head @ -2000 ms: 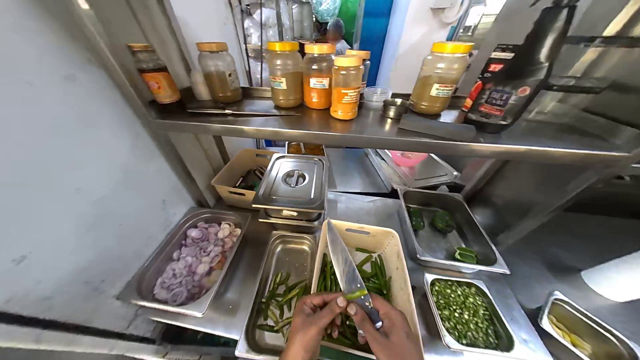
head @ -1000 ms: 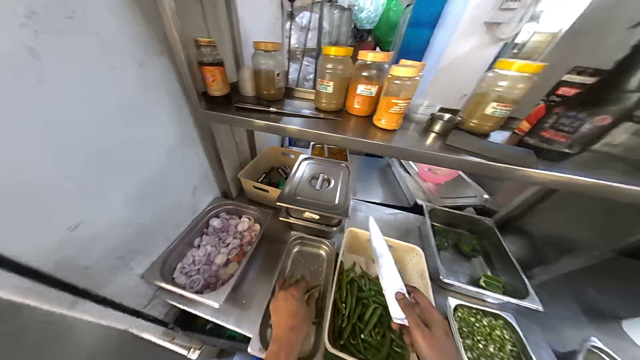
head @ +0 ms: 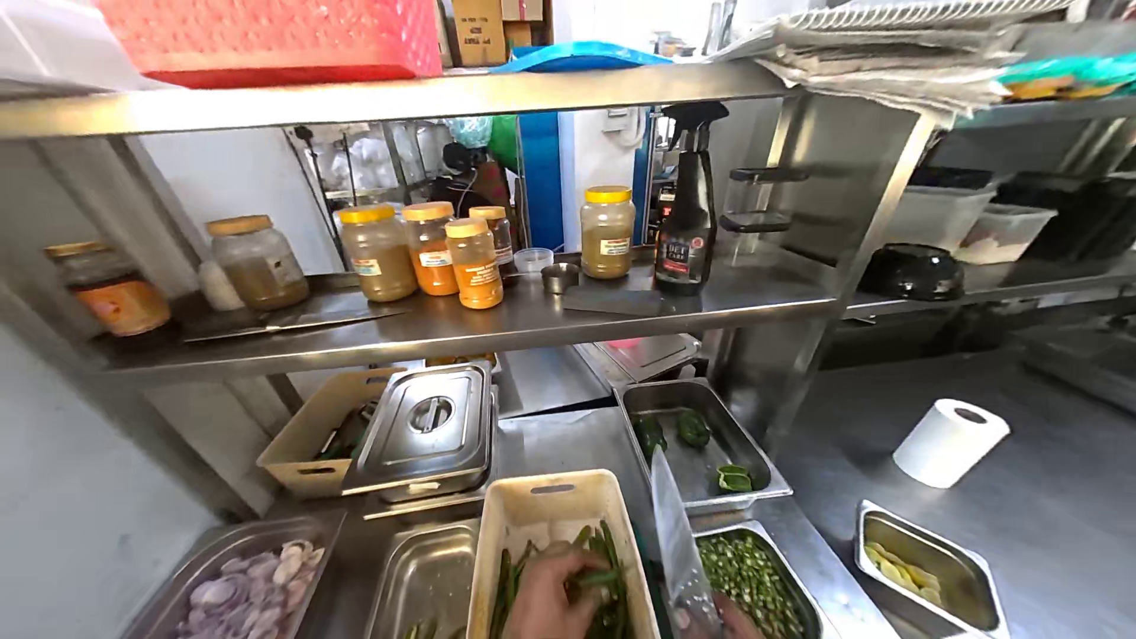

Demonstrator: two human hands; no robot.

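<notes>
My left hand (head: 557,590) reaches into a cream plastic bin (head: 568,484) with its fingers among long green beans or chillies (head: 612,568); it seems to pinch one or more of them. At the bottom edge, my right hand (head: 735,617) is partly cut off and holds a chef's knife (head: 679,541), blade pointing up and away, between the bin and a steel pan of chopped green pieces (head: 750,568). Left of the bin lies a steel pan (head: 430,564) with some green pods at its bottom. Farther left, a steel pan holds sliced onions (head: 253,590).
Behind stand a lidded steel pan (head: 426,422), a cream basket (head: 306,435) and a steel pan with green peppers (head: 692,428). A steel shelf (head: 532,333) crosses above with spice jars and a spray bottle (head: 685,213). At right are a paper roll (head: 951,444) and a small pan (head: 932,568).
My left hand has moved from the steel pan on the left into the cream bin. The knife in my right hand has moved from over the bin to its right side. The view has tilted up.
</notes>
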